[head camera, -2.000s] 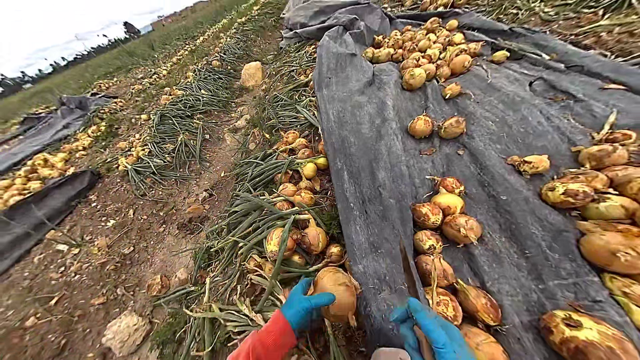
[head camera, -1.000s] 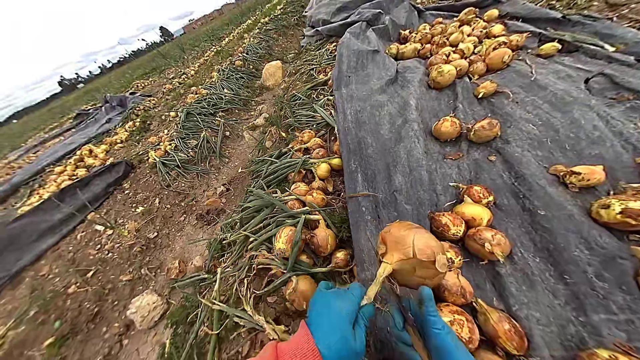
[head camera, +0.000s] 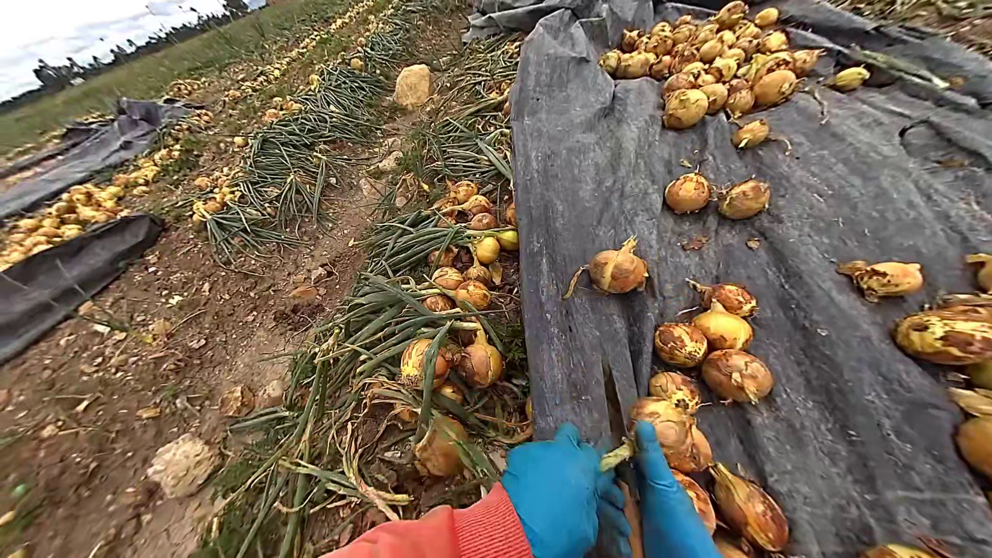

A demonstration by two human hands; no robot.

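Note:
My left hand (head camera: 556,490), in a blue glove, is at the bottom centre with its fingers curled. A short pale onion stem (head camera: 618,457) lies between it and my right thumb; whether the left hand grips it, I cannot tell. My right hand (head camera: 668,500), also gloved in blue, holds a knife (head camera: 614,399) with its blade pointing forward over the dark cloth (head camera: 573,194). A brown onion (head camera: 665,421) is just beyond my right thumb. Farther forward, a single onion (head camera: 618,267) with a cut neck rests on the cloth.
More onions (head camera: 725,327) lie along the cloth, with a heap (head camera: 721,58) at its far end. Left of the cloth are onions with green leaves (head camera: 364,333) on the soil. Stones (head camera: 182,465) and another cloth strip (head camera: 70,271) lie farther left.
The large onion seen at my hands one second ago is gone from there; a similar one now lies farther forward on the cloth. My left hand has moved from the cloth's edge to beside the right.

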